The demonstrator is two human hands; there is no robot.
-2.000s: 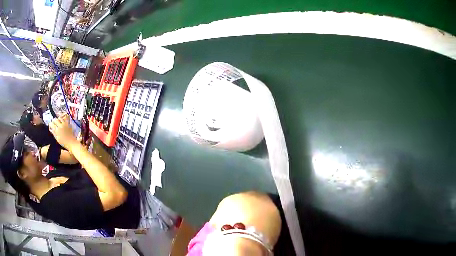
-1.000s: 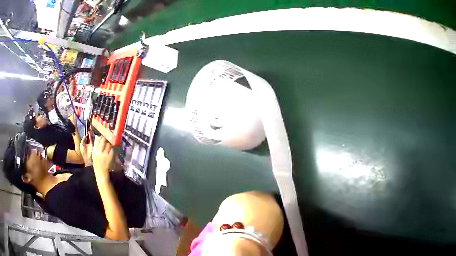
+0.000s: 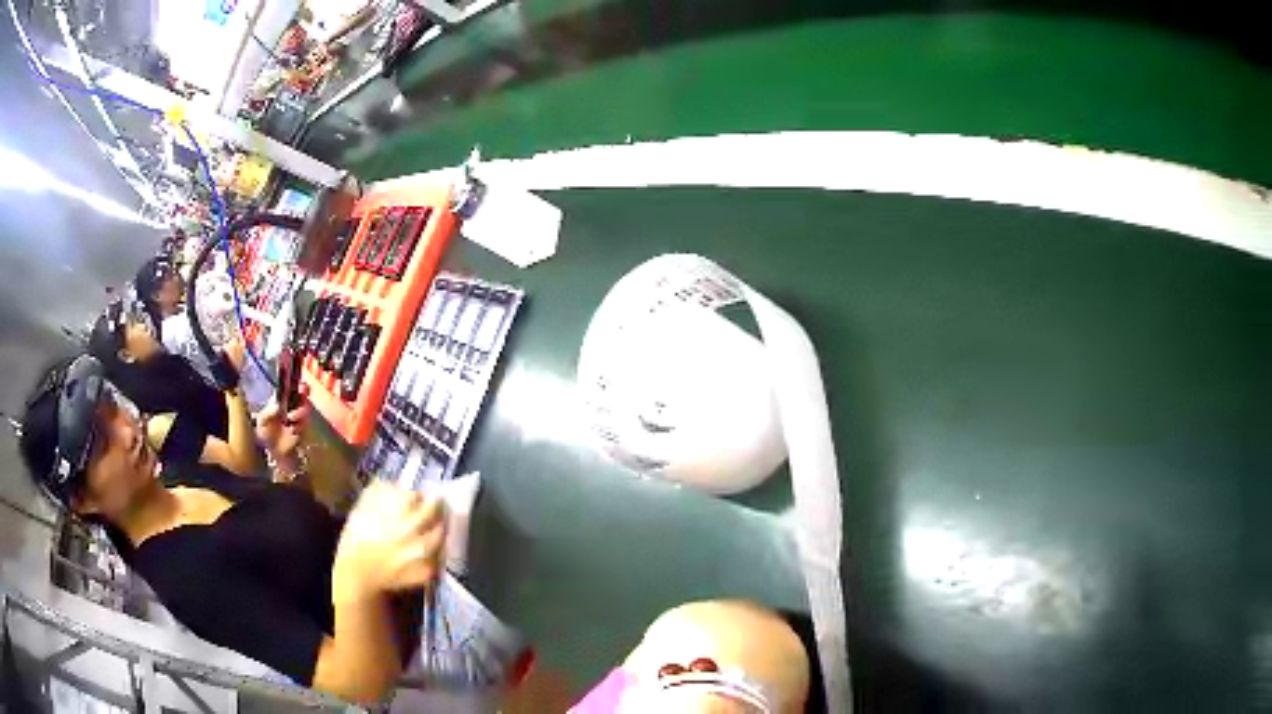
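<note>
A white label roll point(image 3: 684, 377) with fine print on its outer turns stands on the glossy dark green bench. A long white label strip point(image 3: 820, 530) runs from it down past the bottom edge. My left hand point(image 3: 737, 649) is at the bottom, cut off by the edge, as a rounded wrist and back of hand with a beaded bracelet and a pink sleeve. It is beside the strip. Its fingers are hidden, so its grip cannot be told. My right hand is not in view.
At left, a red-orange tray point(image 3: 435, 265) holds black units beside a grey compartment sheet point(image 3: 488, 324). A neighbouring worker point(image 3: 237, 558) holds a whitish piece. A white block point(image 3: 513, 226) lies near the white edge strip point(image 3: 865, 161). The green conveyor point(image 3: 781, 84) lies beyond.
The whole view has shifted, so the roll and trays sit lower and further right. The neighbour's hand has come nearer with a whitish piece. My left hand stays at the bottom beside the strip.
</note>
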